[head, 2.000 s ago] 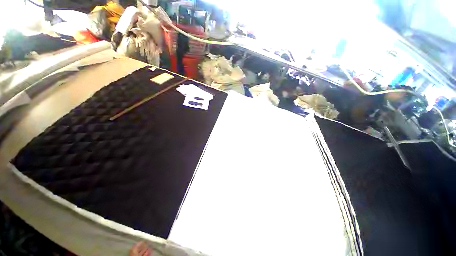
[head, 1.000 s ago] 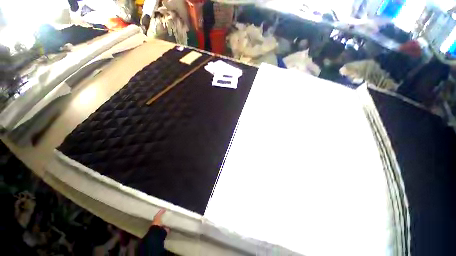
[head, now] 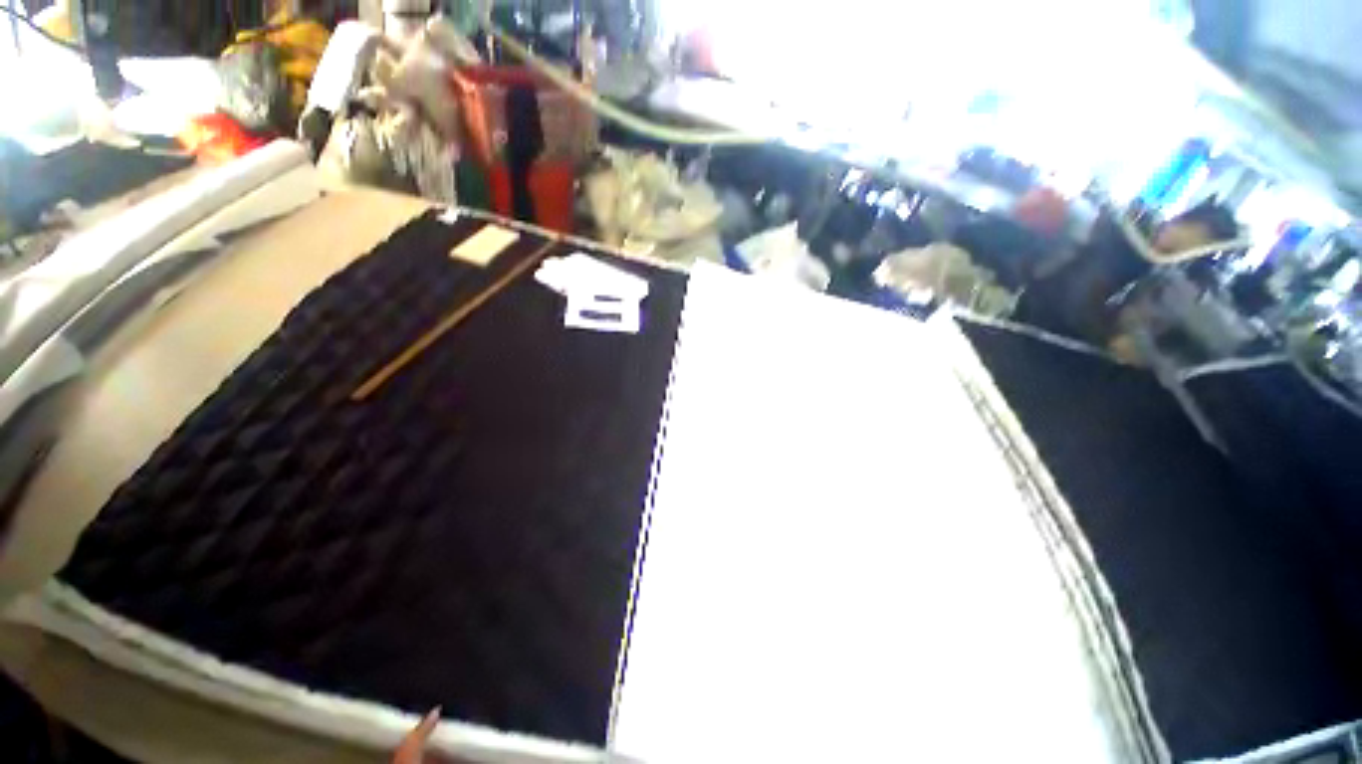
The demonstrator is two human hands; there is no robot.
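Note:
Black quilted fabric [head: 299, 493] lies flat on the table, beside white fabric [head: 837, 508] glaring to blank white. Layered pale edges [head: 1053, 515] run along the white fabric's right side. A long thin brown wooden stick [head: 448, 324], a tan cardboard piece [head: 486, 245] and white paper labels [head: 595, 288] lie on the black fabric. My left hand [head: 418, 737] shows only as fingers at the bottom edge, by the fabric's near pale edge; its grip is hidden. My right hand is out of the picture.
A long white roll or sheet [head: 165, 239] lies on the pale table [head: 194, 351] at the left. More dark fabric [head: 1180, 552] spreads at the right. Behind the table are a red bin [head: 550, 187], pale cloth heaps [head: 650, 202] and clutter under strong glare.
The view swung right and back, so the fabrics sit lower and further left than one second ago. My left hand now shows less, with its sleeve out of the picture.

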